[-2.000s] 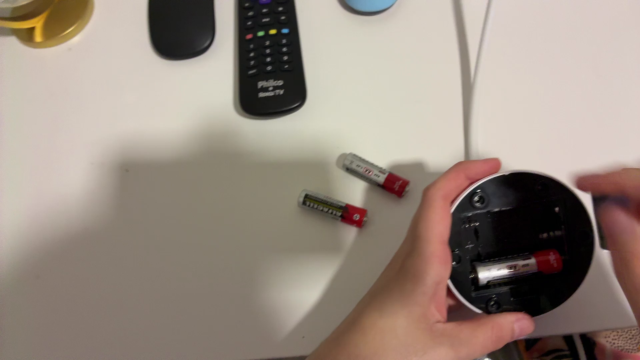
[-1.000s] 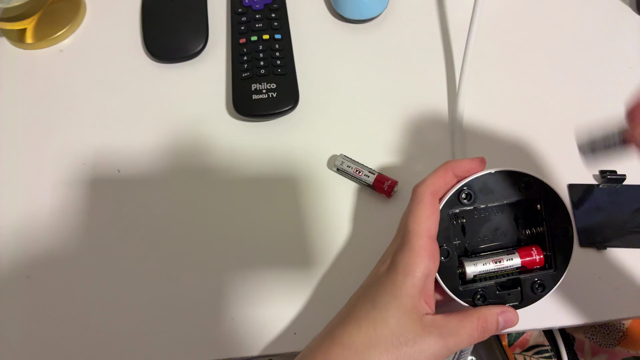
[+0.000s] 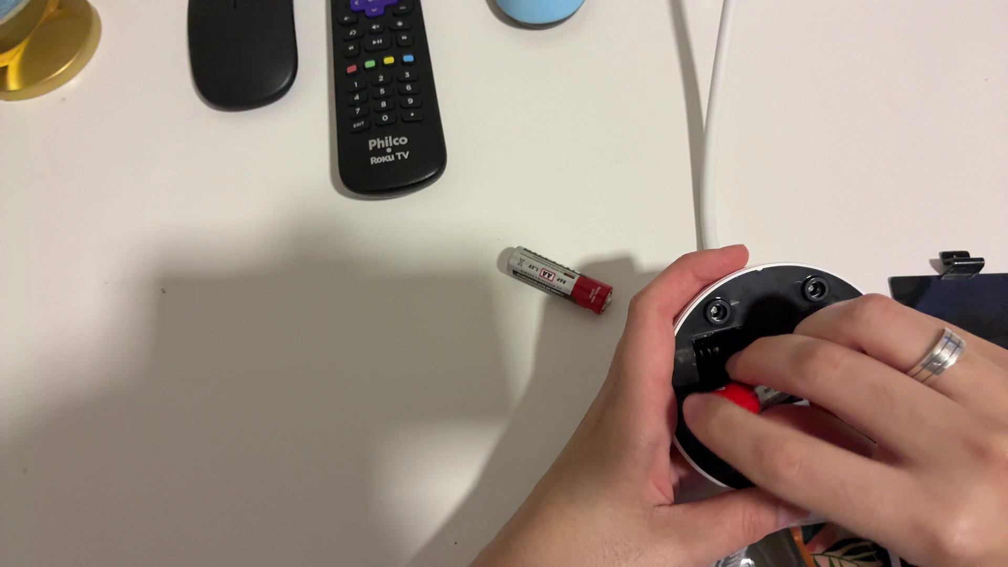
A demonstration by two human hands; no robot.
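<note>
My left hand (image 3: 638,441) grips the rim of a round white device with a black underside (image 3: 756,299), its battery compartment facing up. Over that compartment, the fingers of my right hand (image 3: 858,409), which wears a ringed finger, are on a battery with a red end (image 3: 739,396). My fingers cover most of the compartment, so how the battery sits is hidden, and so is any other battery in there. A loose AA battery (image 3: 557,279), silver and red, lies on the table left of the device. The dark battery cover (image 3: 953,303) with its clip lies at the right edge, partly behind my right hand.
A black remote control (image 3: 386,102) and a black computer mouse (image 3: 242,51) lie at the top. Near them are a light-blue object (image 3: 539,9) and a gold round object (image 3: 55,51). A white cable (image 3: 713,134) runs down to the device. Patterned cloth shows below the table edge.
One of the two loose batteries has left the table. My right hand has come from the right onto the open compartment. The cover has been laid on the table.
</note>
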